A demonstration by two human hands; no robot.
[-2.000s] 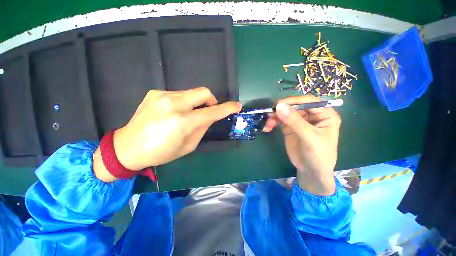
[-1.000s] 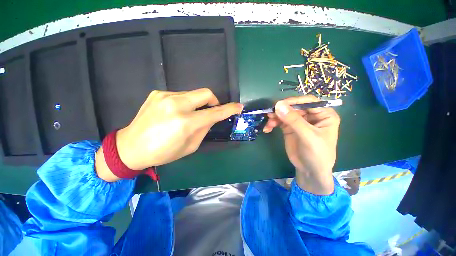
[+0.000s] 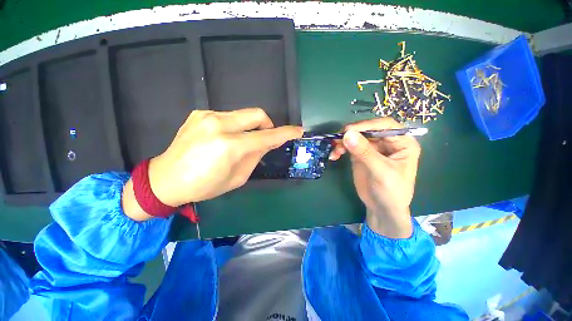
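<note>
In the head view an open phone, a dark slab, lies partly under my left hand, with its blue-white main board showing at the right end. My left hand holds the phone, its index fingertip at the board's upper edge. My right hand grips dark tweezers with a pale rear end. They lie nearly level, and their tip meets the board's top edge beside my left fingertip. Whether the tip holds a part is too small to tell.
A black foam tray with compartments is at left, two tiny pieces in it. A pile of flex-cable parts lies right of the tray. A blue parts bin is at far right. A chipped white rail runs behind.
My right hand and the tweezers have shifted slightly left, and the tweezers lie a little flatter. The board's visible end has tilted slightly. My left hand stays nearly in place.
</note>
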